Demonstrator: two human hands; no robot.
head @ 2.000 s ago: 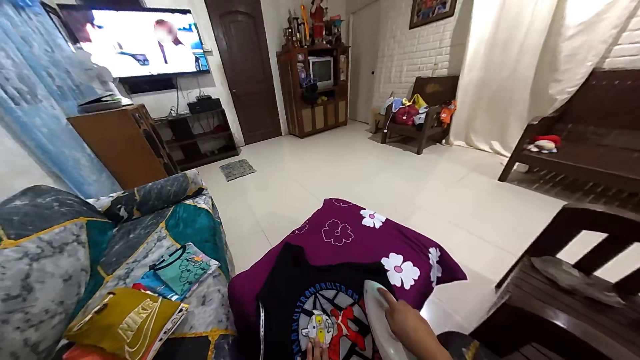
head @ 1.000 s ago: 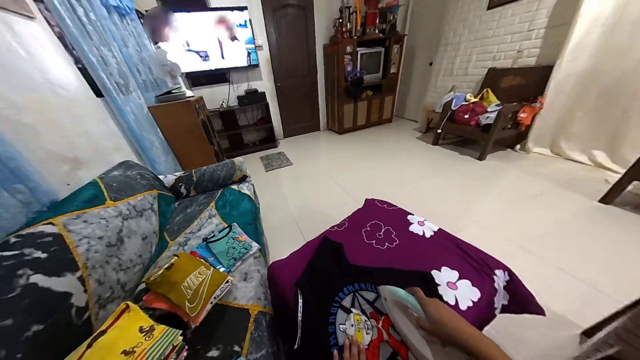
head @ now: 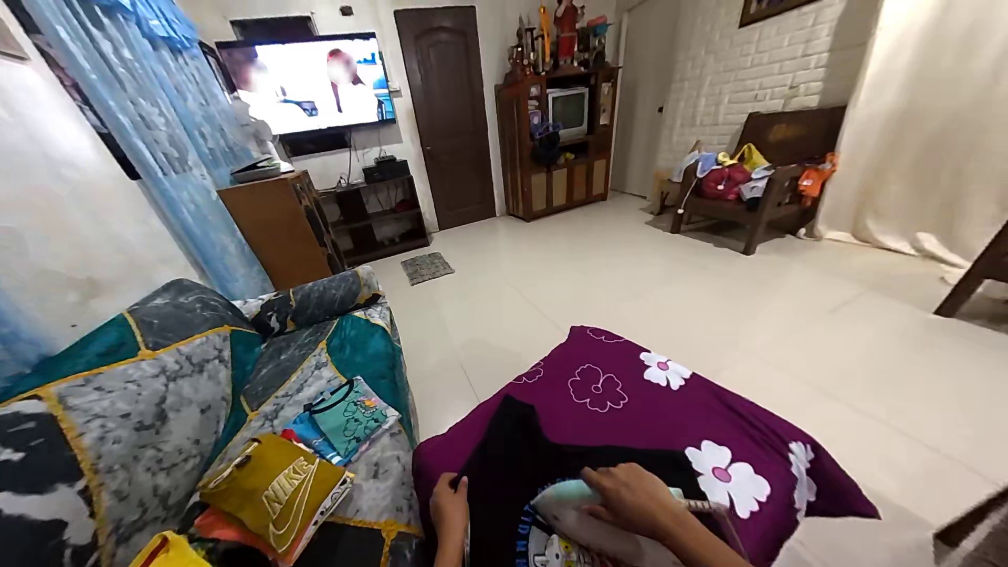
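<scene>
A black printed T-shirt (head: pixel 504 457) lies spread over a purple flowered cloth (head: pixel 630 402) that covers a raised surface. At the shirt's left edge, my left hand (head: pixel 450 512) pinches the black fabric between thumb and fingers. My right hand (head: pixel 638 504) grips a clothes iron (head: pixel 575 512) with a pale green top, over the shirt's printed front. The iron partly hides the round print, and its lower side cannot be seen.
A sofa (head: pixel 157 386) with a patterned cover stands at the left, holding folded clothes, among them a mustard shirt (head: pixel 276 488) and a teal shirt (head: pixel 354 417). A small grey mat (head: pixel 427 268) lies on the tiled floor. Farther back stand a wooden cabinet (head: pixel 516 157) and a wooden chair (head: pixel 787 142) with clothes.
My left hand has moved from the shirt's print to its left edge and now pinches the fabric there. The iron stays in my right hand. The view has turned right-to-left, toward the sofa.
</scene>
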